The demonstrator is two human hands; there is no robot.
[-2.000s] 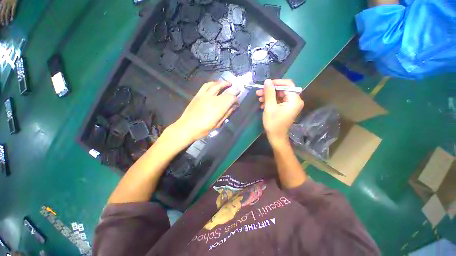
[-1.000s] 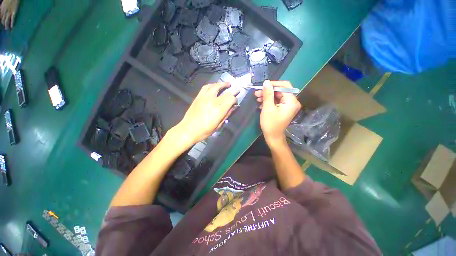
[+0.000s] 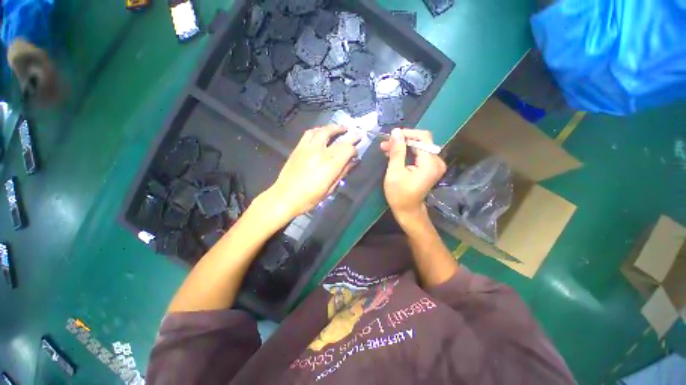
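Observation:
My right hand [image 3: 410, 169] holds a thin pale pen-length tool [image 3: 423, 146], its tip pointing left at a bright, shiny pale patch [image 3: 364, 129] over the divided black tray [image 3: 201, 92]. My left hand [image 3: 312, 167] rests at the patch's left side, fingers bent and close together; glare and the fingers hide whether it grips a part. Loose dark squarish parts [image 3: 308, 81] lie in the upper compartment, some with a silvery face. More black parts [image 3: 180, 194] lie in the lower compartment. Pale strips [image 3: 298, 225] lie below my left forearm.
Black phones [image 3: 27, 147] lie at the left on the green bench, one with a white end [image 3: 183, 20] above the tray. Small pale pieces [image 3: 120, 359] are lower left. An open carton [image 3: 538, 229] with a clear bag [image 3: 481, 197] is right. Blue-sleeved people are at both top corners.
My right hand and the tool have shifted slightly left and down, and the tool is more tilted. My left hand stays nearly still. Another person's hand and blue sleeve have come in at upper left; phones have shifted downward.

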